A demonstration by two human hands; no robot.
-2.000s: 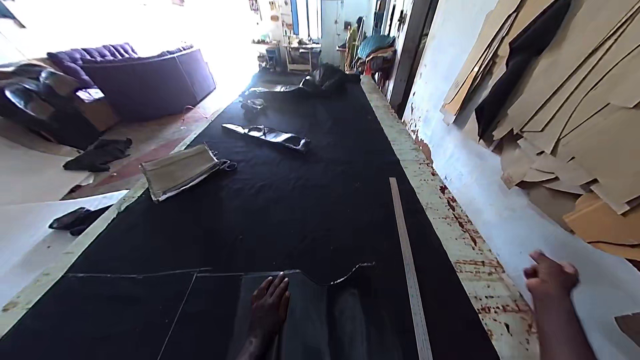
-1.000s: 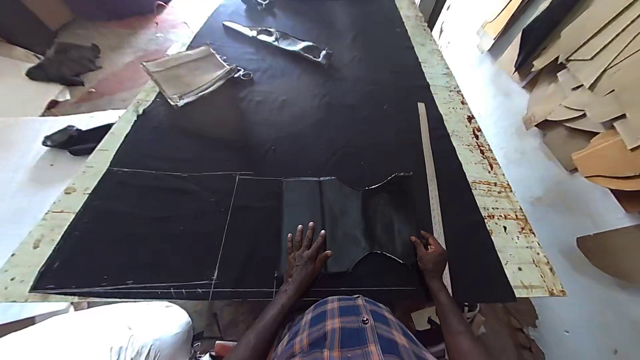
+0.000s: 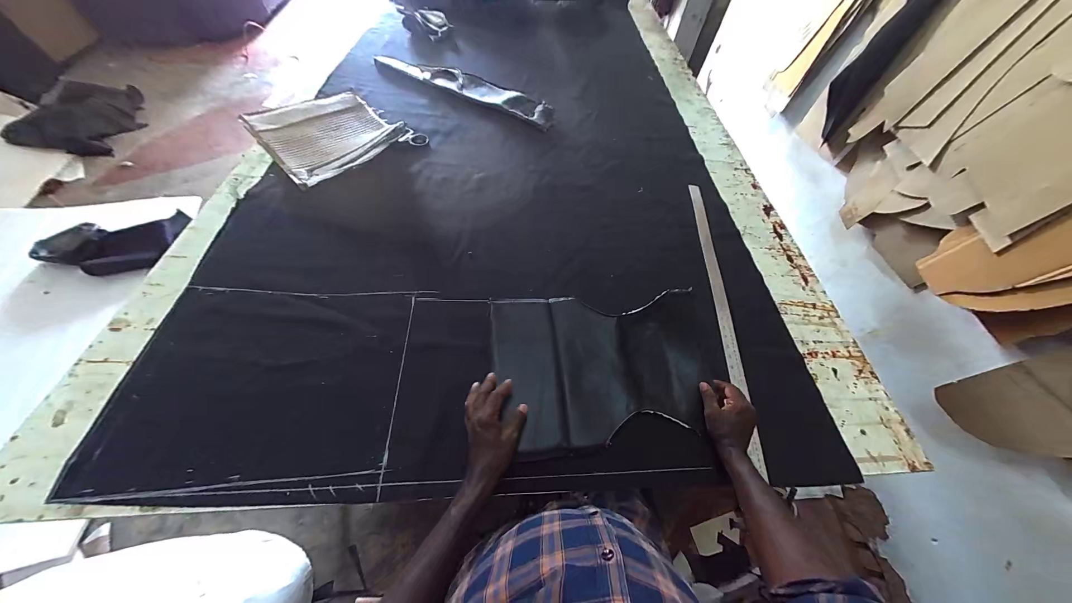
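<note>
A dark, glossy shaped piece of leather or vinyl (image 3: 586, 377) lies flat on black fabric (image 3: 335, 385) marked with white chalk lines. Chalk also follows its curved upper and lower edges. My left hand (image 3: 494, 423) rests with fingers spread at the piece's lower left edge. At its right end, my right hand (image 3: 727, 414) has thumb and fingers drawn together by the corner; whether they pinch it cannot be told. That hand is also beside a long metal ruler (image 3: 718, 293), which passes partly under the hand or wrist.
Toward the far left of the fabric lie a folded ribbed cloth (image 3: 322, 138) with scissors handles (image 3: 416, 136) poking out, and a shiny black strip (image 3: 469, 88). Brown card patterns (image 3: 963, 126) hang on the right wall. The pale table edge (image 3: 804, 310) is stained with rust.
My right hand, raised off to the right two seconds ago, has come down to the dark piece's right end. My left hand stays on the piece's left part. The view has tilted down.
</note>
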